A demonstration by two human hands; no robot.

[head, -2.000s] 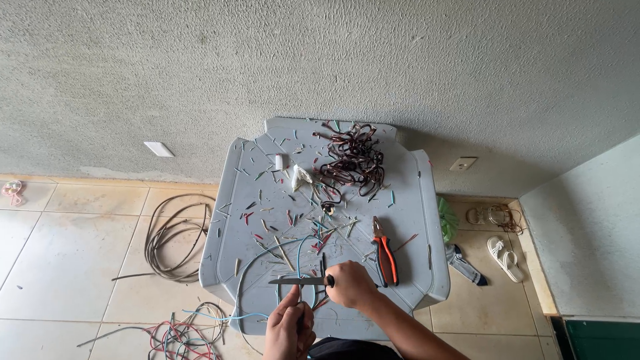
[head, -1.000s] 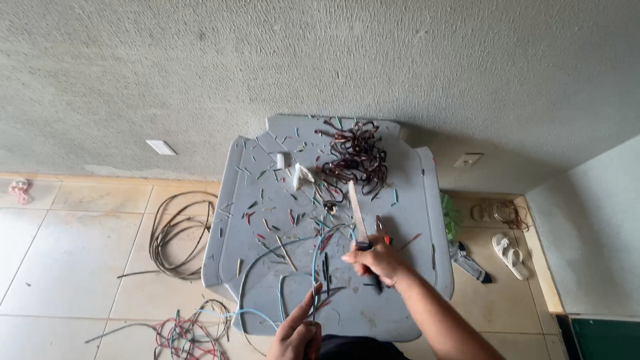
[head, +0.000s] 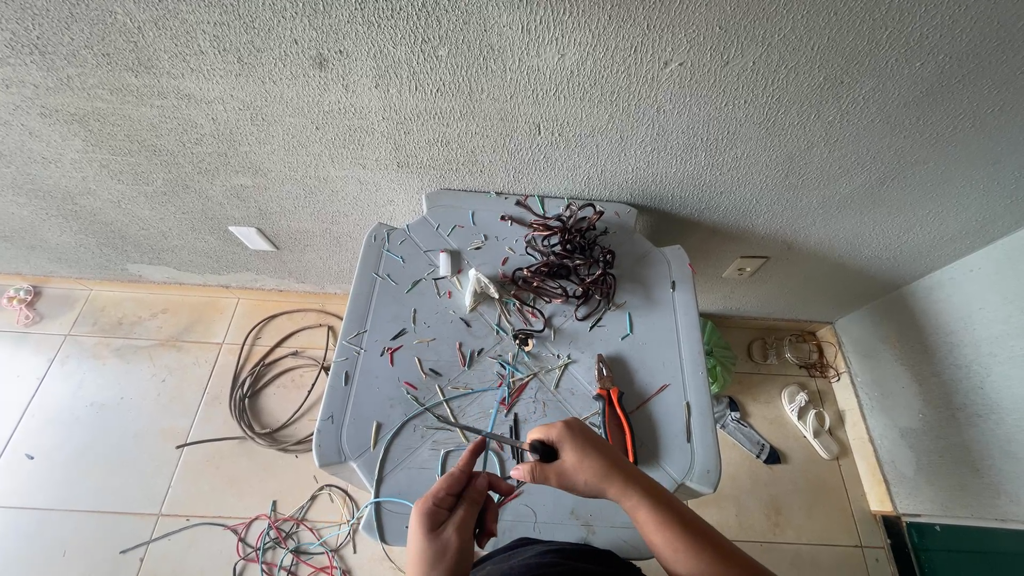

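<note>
My right hand grips the black handle of a knife, its blade pointing left over the plastic table. Just left of it my left hand is closed on a light blue insulated wire, fingertips close to the blade; something dark shows in its lower fingers. The wire loops across the table's left side. Right of my hands lie pliers with orange and black handles. Short strips of coloured insulation are scattered about. A tangled heap of dark wire with copper showing lies at the back.
The grey plastic table stands near a textured wall. A white cylinder and crumpled white material lie on it. A coiled cable and coloured wires are on the left floor; a green bag, sock and sandals are right.
The knife has swung from pointing toward the back of the table to pointing left, and my right hand has come back beside my left hand. The pliers, partly hidden one second ago, show fully.
</note>
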